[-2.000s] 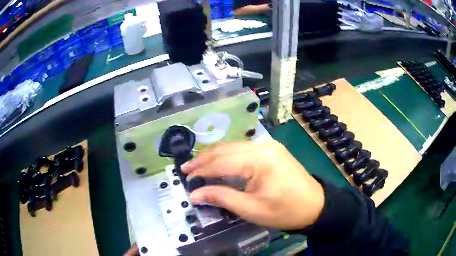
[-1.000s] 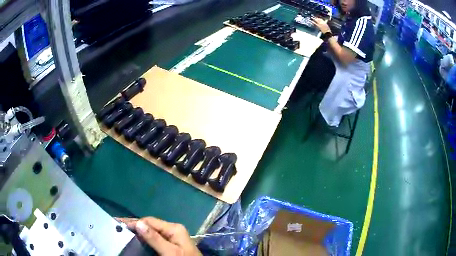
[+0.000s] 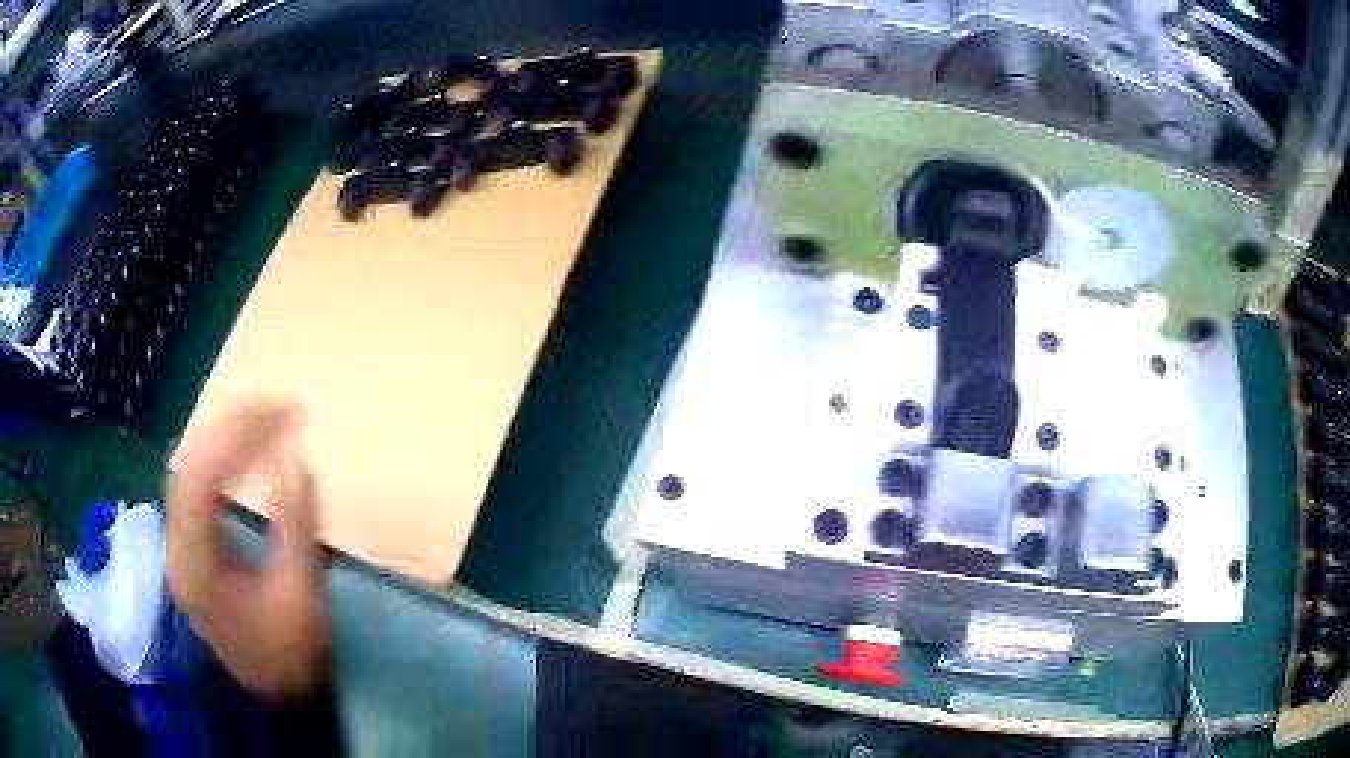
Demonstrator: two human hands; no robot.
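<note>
A black body lies lengthwise in the silver jig, its wide end at the dark round opening in the yellow-green mounting plate. Its near end meets the raised metal nest block. My left hand is blurred over the near left corner of the left cardboard sheet, with a gap between its fingers and nothing visible in it. Several black bodies lie loosely at that sheet's far end. My right hand is not in view.
A rack of black parts stands far left. A red push button is at the jig's front. More black bodies lie at the right edge. A white plastic bag is at lower left.
The view has swung from the right board to the jig and left board. My right hand, on the black body two seconds ago, is out of view. My left hand now shows.
</note>
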